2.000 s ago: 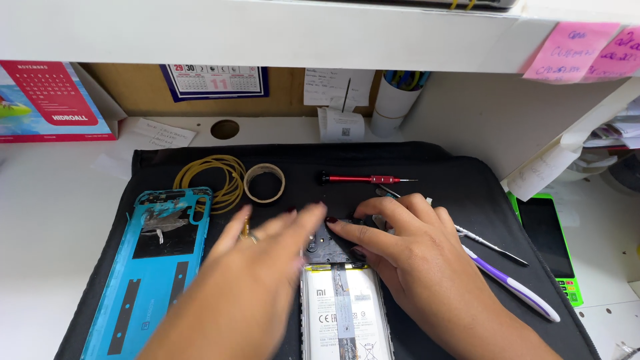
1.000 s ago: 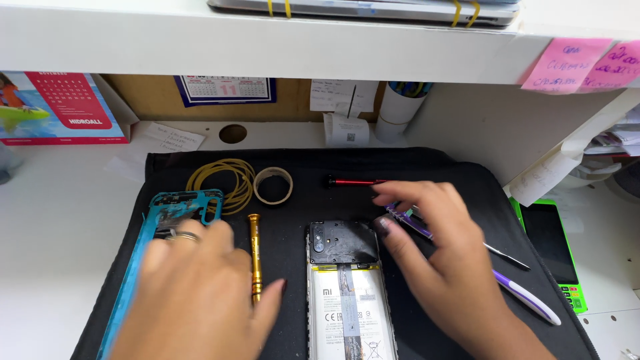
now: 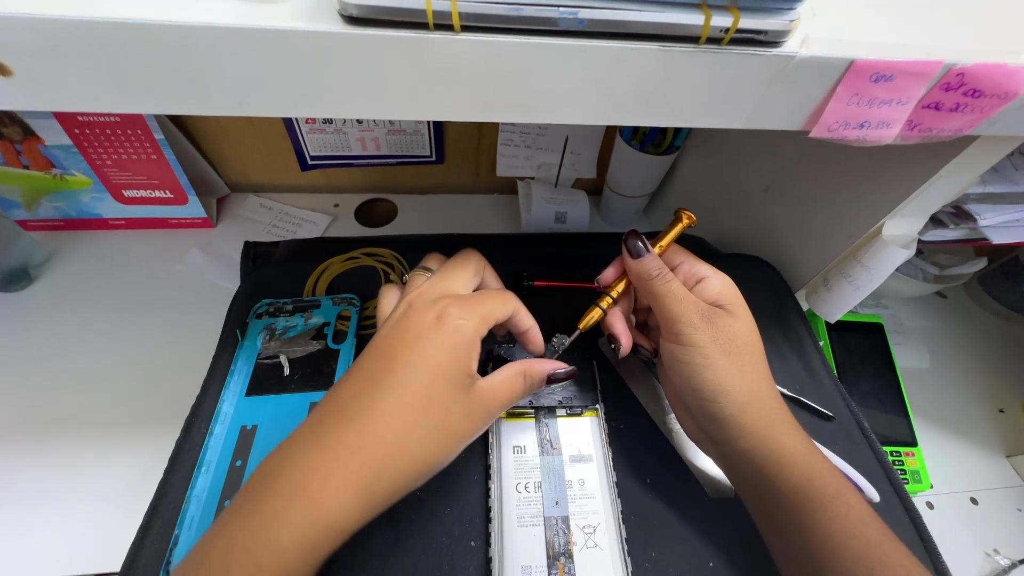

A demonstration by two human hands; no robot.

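An opened Xiaomi smartphone (image 3: pixel 520 472) lies on a black work mat, its white battery and a dark strip along it exposed. My right hand (image 3: pixel 688 320) grips a gold precision screwdriver (image 3: pixel 612 296), tilted, its tip at a small dark part (image 3: pixel 558 346) near the phone's top. My left hand (image 3: pixel 448 352) rests over the upper end of the phone, thumb and fingers around that small part; whether it pinches the part is hard to tell. To the left lies a blue phone back cover (image 3: pixel 280 424). Behind my right hand a red screwdriver (image 3: pixel 560 283) lies partly hidden.
Yellow elastic bands (image 3: pixel 344 268) lie beyond the cover. Right of the phone are a flat metal blade (image 3: pixel 664 424) and a white-and-purple tool (image 3: pixel 852 472). A green card terminal (image 3: pixel 872 384) stands at the right. A white shelf (image 3: pixel 480 72) overhangs the back of the mat.
The gold screwdriver, lying left of the phone one second ago, is now in my right hand. My left hand has moved right, from the blue cover onto the phone's upper end.
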